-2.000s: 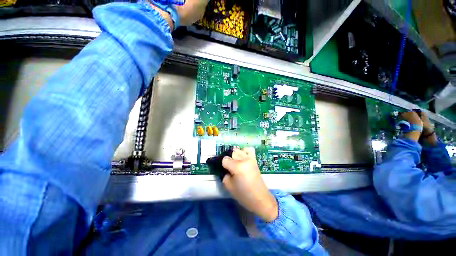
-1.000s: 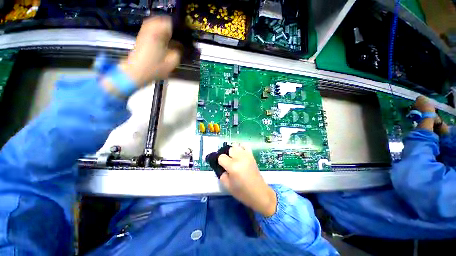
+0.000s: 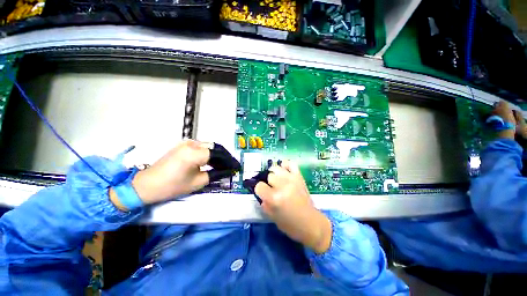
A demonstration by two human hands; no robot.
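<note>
The green circuit board [image 3: 300, 113] lies on the conveyor, with three white patches and a short row of orange-yellow discs [image 3: 251, 141] near its left edge. My left hand [image 3: 179, 170] has black finger cots. Its thumb and fingertips come together at the board's lower left edge, beside the white rectangle [image 3: 252, 163]. My right hand [image 3: 287, 196] is over the board's lower edge, right of that rectangle, with bent fingers and black cots. The dark fingertips hide whether either hand holds a small part.
Bins with yellow parts [image 3: 260, 16] and grey-green parts [image 3: 335, 24] stand behind the conveyor's back rail [image 3: 138, 38]. A cross shaft [image 3: 189, 104] lies left of the board. Another person's hand [image 3: 504, 120] is at a board on the right. A blue cord [image 3: 46, 121] runs to my left wrist.
My left hand has come from the bins down to the board's lower left edge. My right hand has stayed near the same place on the board.
</note>
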